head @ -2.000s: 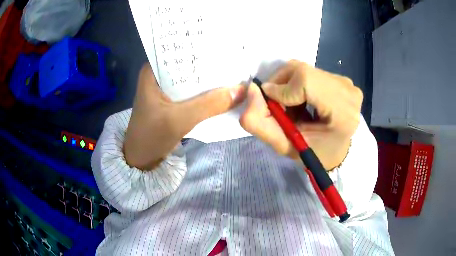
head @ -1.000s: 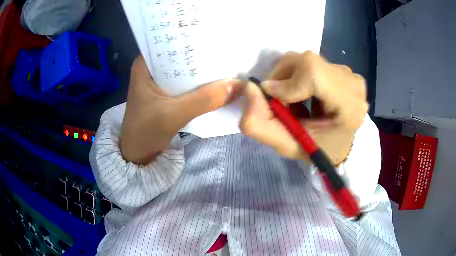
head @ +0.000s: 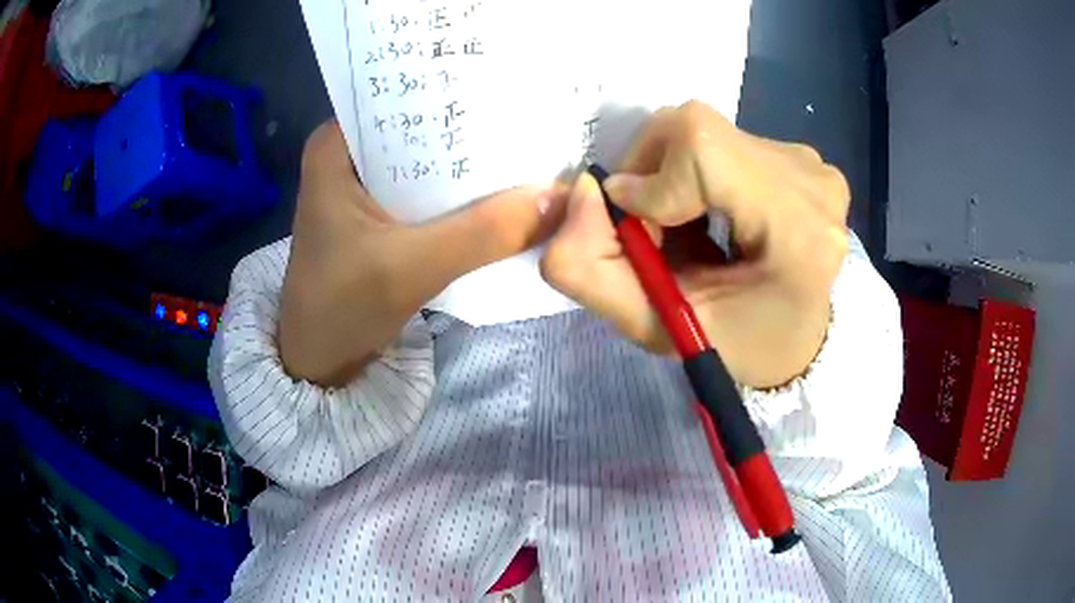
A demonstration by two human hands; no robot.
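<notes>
A white record sheet is held in front of my chest, with a handwritten column of times and tally marks at its left and a few marks nearer its middle. My left hand holds the sheet at its lower left, thumb on top and fingers hidden underneath. My right hand grips a red and black pen. The pen's tip end is on or just above the paper beside a tally mark; exact contact cannot be told.
Blue stools and a whitish bag are at upper left. A blue rack with small lit units is at lower left. A red box and a grey cabinet are at right.
The sheet has shifted slightly and its writing is sharper. A tally mark now shows by the pen tip. The pen's rear end swung right, then back left. Both hands keep their holds.
</notes>
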